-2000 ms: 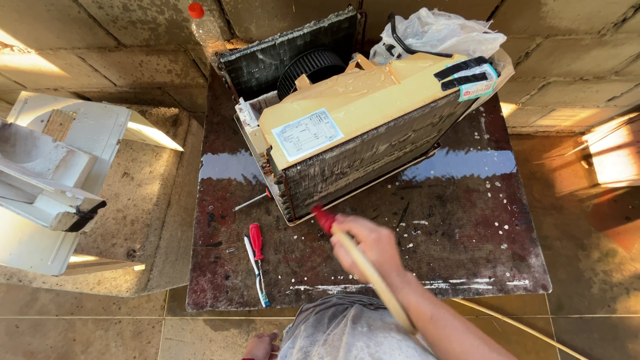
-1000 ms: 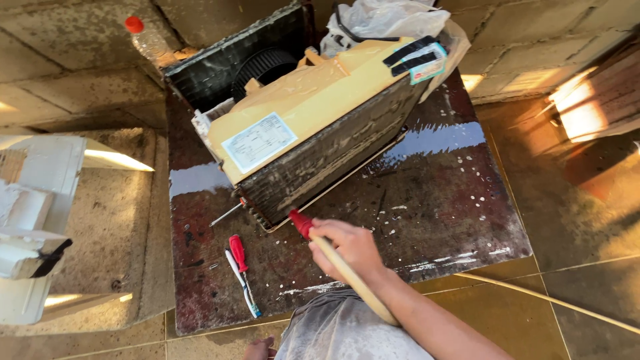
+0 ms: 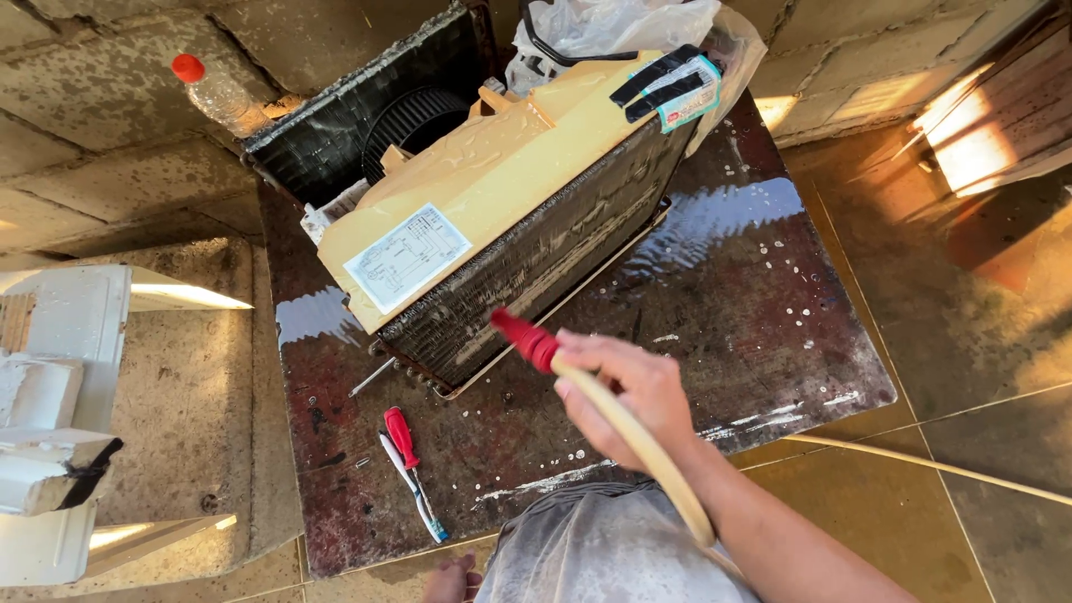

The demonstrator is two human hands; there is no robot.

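Note:
My right hand grips a cream hose just behind its red nozzle. The nozzle tip points at the dark, dirty metal fins on the near side of an air conditioner's inner unit. Above the fins lies the unit's wet yellowish casing, bearing a printed diagram label. A black blower wheel shows behind it. My left hand hangs low by the table's front edge, partly cut off, its hold unclear. Near it on the table lie a red-handled screwdriver and a white toothbrush.
A plastic bottle with a red cap stands behind the unit at the left. Clear plastic bags lie at the back. White casing parts rest at the left. Water pools on the tabletop, and the hose trails over the tiled floor at right.
My right hand has moved the nozzle along the fins, to the right and away from the unit's left corner. The view has shifted somewhat.

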